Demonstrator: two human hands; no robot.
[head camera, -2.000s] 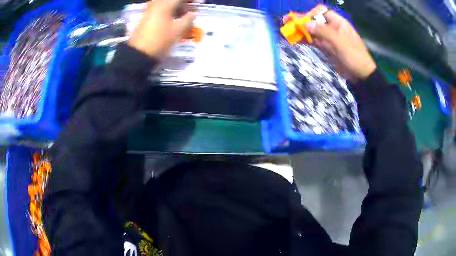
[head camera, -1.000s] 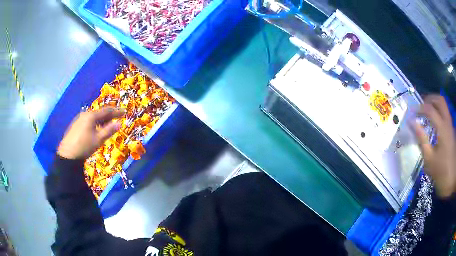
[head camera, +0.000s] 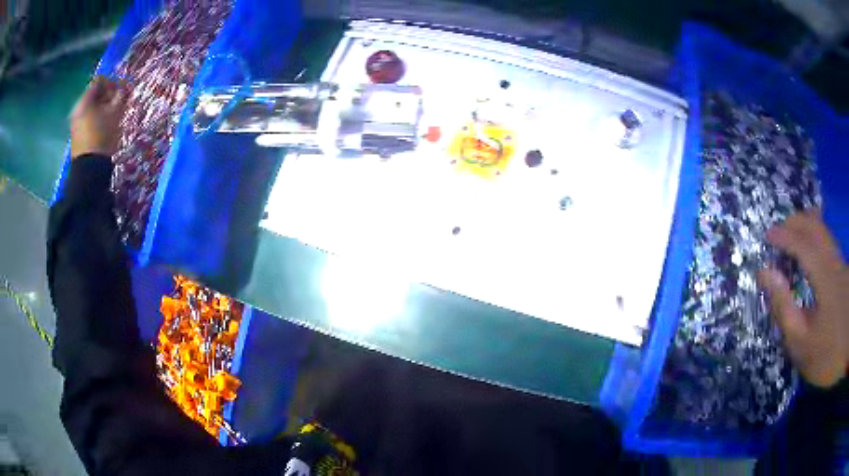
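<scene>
An orange plastic housing (head camera: 481, 151) sits in the nest on the white flat-topped fixture (head camera: 372, 204), right of the silver slide (head camera: 372, 119). My left hand (head camera: 96, 116) is at the outer edge of the left parts bin (head camera: 189, 200), over red-silver pieces; it is small and blurred, and I cannot tell if it holds anything. My right hand (head camera: 808, 293) is over the black-and-silver pieces (head camera: 745, 251) in the right parts bin (head camera: 678, 279), thumb and fingers apart, with nothing visible between them.
A dark red knob (head camera: 384, 66) stands at the back of the fixture. A blue air hose (head camera: 222, 88) loops at its left. Below bench level at the lower left, a blue bin (head camera: 265, 372) holds heaped orange pieces (head camera: 194, 353). The green bench edge (head camera: 372, 339) runs in front.
My left hand has moved from the lower orange-piece bin up to the left parts bin. My right hand has moved from beside the fixture to over the right bin. The view has turned.
</scene>
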